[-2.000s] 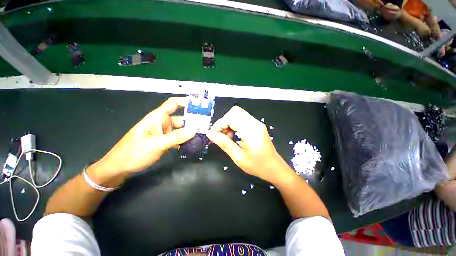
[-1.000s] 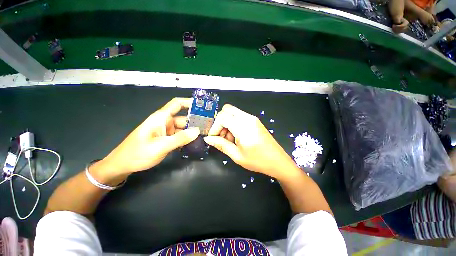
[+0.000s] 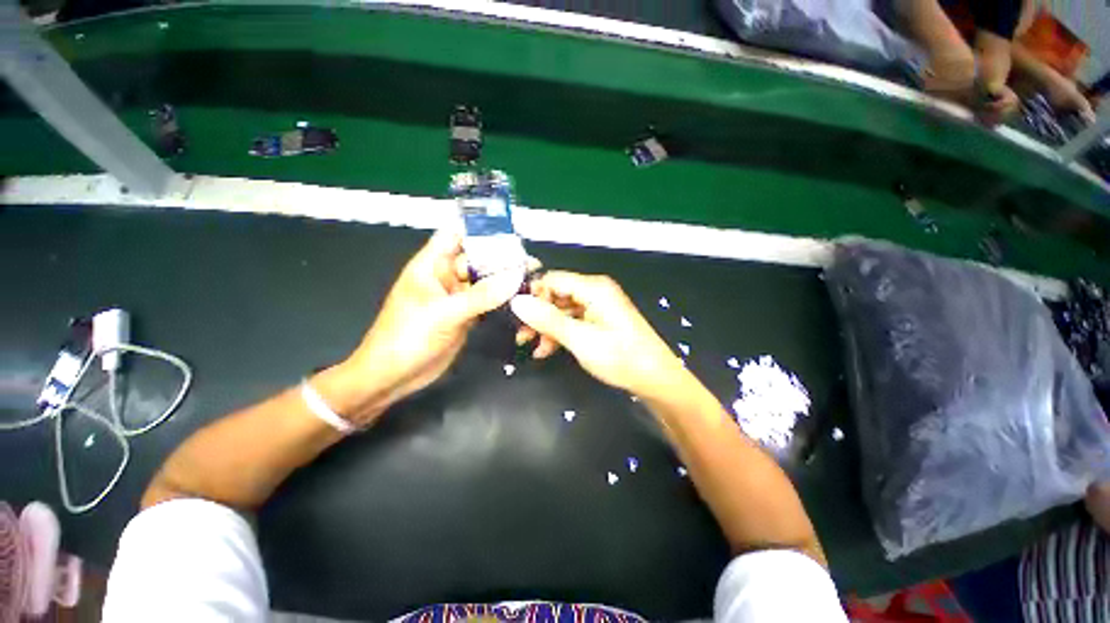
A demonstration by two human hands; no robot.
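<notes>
My left hand (image 3: 429, 314) holds a part-built handset (image 3: 489, 231) upright, its blue board end pointing away from me and overlapping the white rail. Its middle looks whitish with glare. The fingers of my right hand (image 3: 584, 319) are pinched together at the near right end of the handset; whether a small part is between them cannot be told. The dark near end is mostly hidden by my fingers. A heap of small white parts (image 3: 771, 402) lies to the right of my right hand, with several single white chips scattered around it.
A large plastic bag (image 3: 962, 389) lies at the right. The white rail (image 3: 304, 201) borders the green belt (image 3: 390, 140), which carries several spaced units. A looped white cable (image 3: 113, 365) lies at the left. Another person's arms (image 3: 962, 55) show at the top right.
The handset and both hands have moved forward, so its blue end now overlaps the rail. My left fingers cover more of its near end. The camera view has shifted slightly.
</notes>
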